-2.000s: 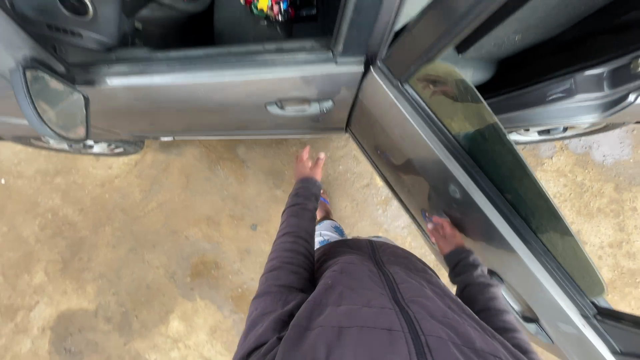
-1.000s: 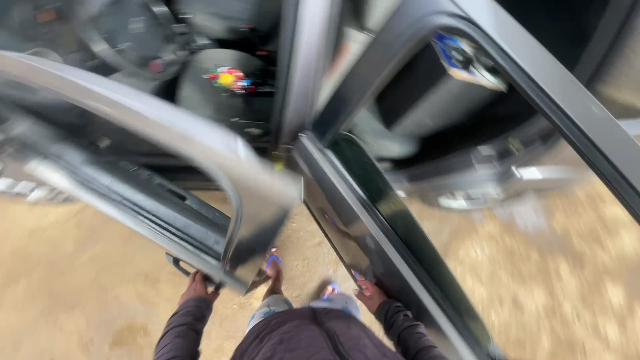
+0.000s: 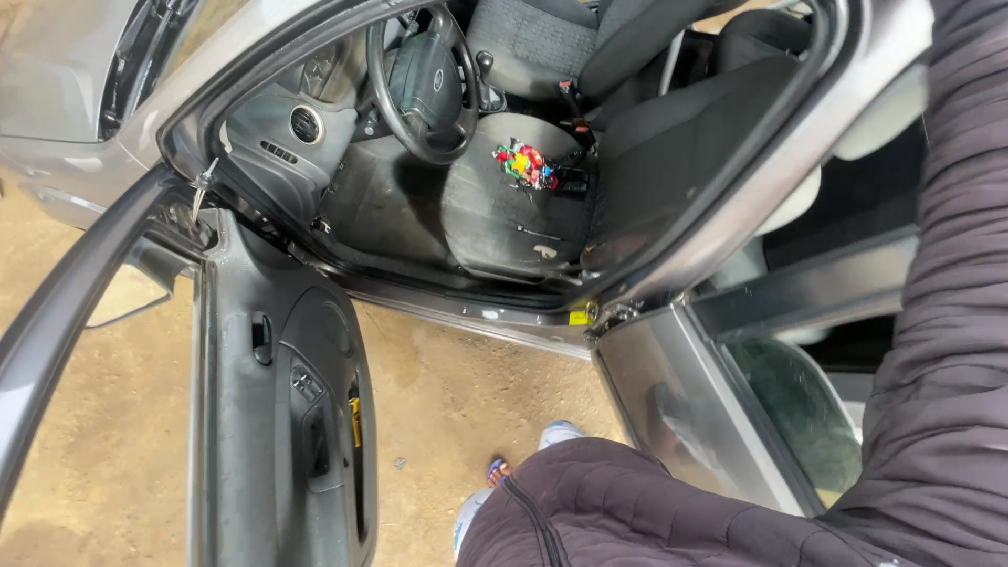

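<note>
Neither of my hands is in the frame; a dark padded sleeve runs up the right side and leaves the top edge, its hand hidden. The car's front door (image 3: 260,394) stands wide open at the left, with a pull handle, window switches and a yellow item in its pocket. Behind the steering wheel (image 3: 431,83), the grey driver's seat (image 3: 496,205) bears a bundle of small multicoloured items (image 3: 523,164) and a thin dark item. The rear door (image 3: 669,394), at an angle, stands beside my body on the right.
The door sill (image 3: 472,315) crosses the middle. A handbrake lever (image 3: 575,106) and gear lever (image 3: 485,63) lie between the front seats. The side mirror (image 3: 134,291) shows through the front door's window frame. Sandy ground (image 3: 425,386) lies between the doors, with my sandalled foot on it.
The front door, closed two seconds ago and partly open with my left hand at its edge one second ago, now stands wide open. Both hands have left the view.
</note>
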